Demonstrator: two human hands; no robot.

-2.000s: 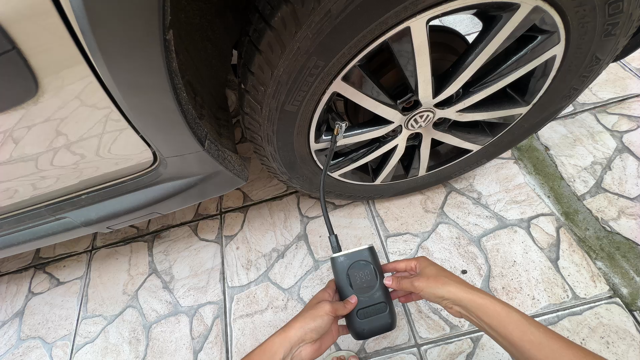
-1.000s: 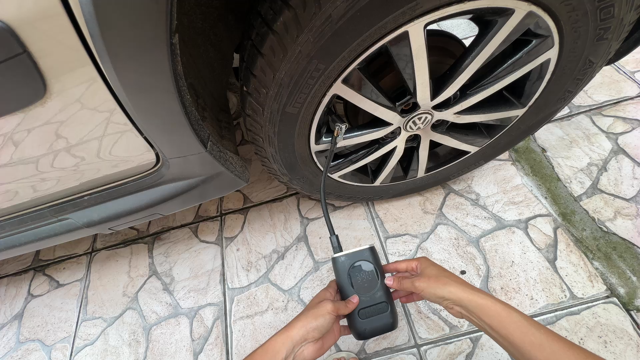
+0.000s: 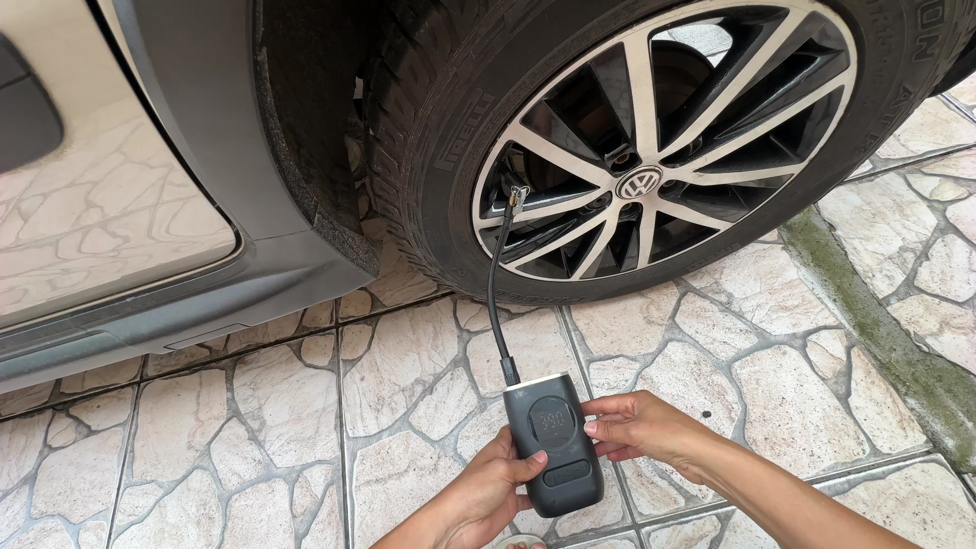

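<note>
A dark portable tyre inflator (image 3: pixel 555 450) with a lit round display is held upright between both hands. My left hand (image 3: pixel 496 484) grips its lower left side, the thumb lying on the front. On the right edge, beside the display, rest the fingertips of my right hand (image 3: pixel 648 428). From the inflator's top a black air hose (image 3: pixel 494 297) runs up to a metal valve chuck (image 3: pixel 518 199) at the rim of the alloy wheel (image 3: pixel 639 183). The Pirelli tyre (image 3: pixel 450 191) surrounds the wheel, which bears a Volkswagen centre cap.
The car's grey plastic sill (image 3: pixel 290 267) and light door panel (image 3: pixel 114 175) fill the left side. Stone-patterned floor tiles (image 3: pixel 267 473) lie beneath, with a mossy strip (image 3: pixel 862 305) at the right. Part of a foot shows at the bottom edge.
Lit digits show on the display now, and they were faint or unreadable one second ago. Both hands and the hose have stayed in place.
</note>
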